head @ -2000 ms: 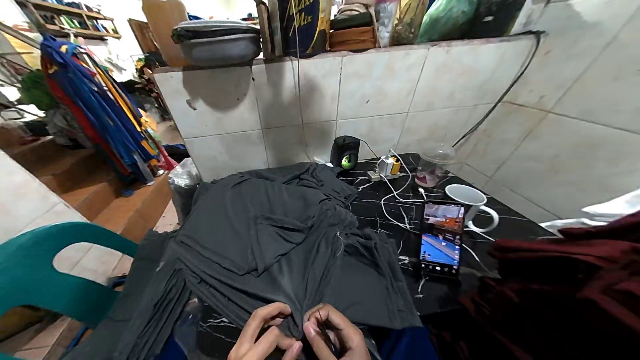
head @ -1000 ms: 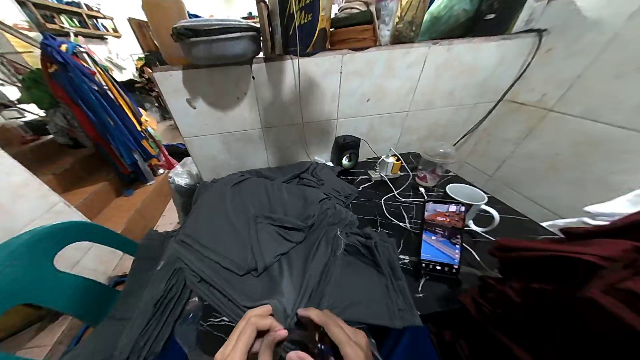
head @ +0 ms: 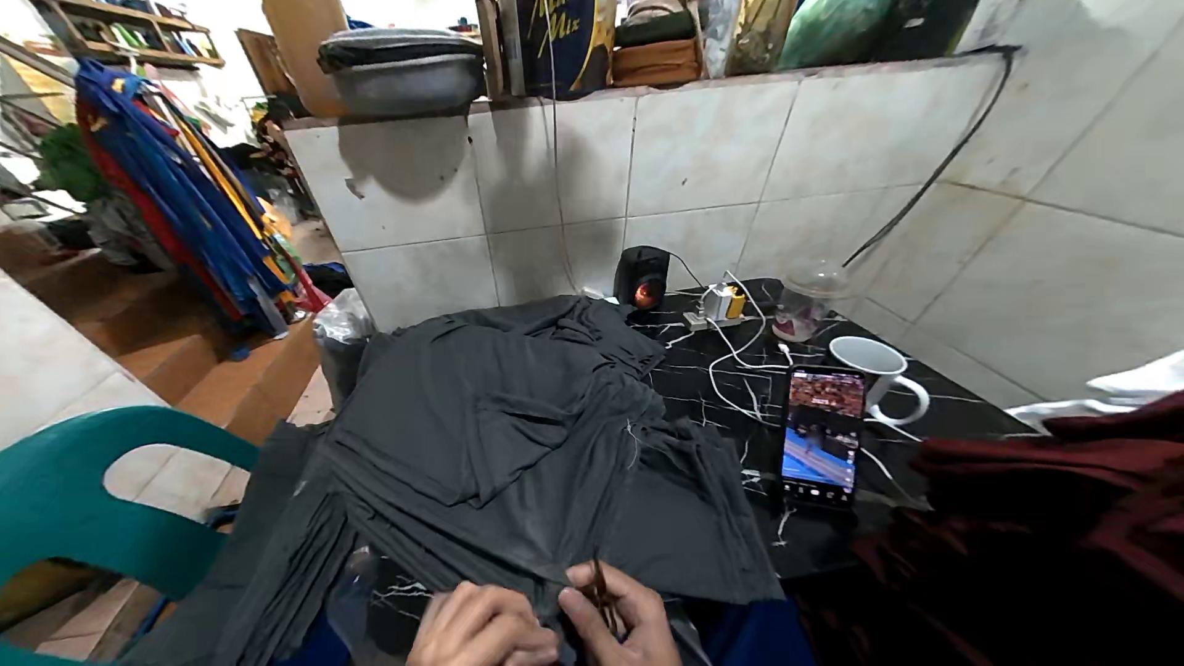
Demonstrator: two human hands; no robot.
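Dark grey fabric garments (head: 481, 398) lie in a rumpled pile over the black marble-patterned table (head: 684, 370) and hang past its near edge. At the pile's near edge, my left hand (head: 486, 629) has curled fingers against the cloth, closed on its edge. Just to its right, my right hand (head: 624, 615) holds a small, thin metal tool (head: 603, 592), perhaps thread snips, between thumb and fingers, its tip upward by the fabric. Loose light threads lie on the cloth. The lower part of both hands is cut off by the frame.
A lit smartphone (head: 823, 439) leans against a white mug (head: 874, 375) at the right. Behind are a small black speaker (head: 642, 277), a power strip (head: 712, 319) with white cables and a plastic cup (head: 803, 305). Dark red fabric (head: 1064, 490) is piled right; a green plastic chair (head: 120, 472) stands left.
The small metal tool now shows upright in my right hand; two seconds ago both hands pinched the fabric edge close together. The grey pile has kept its place.
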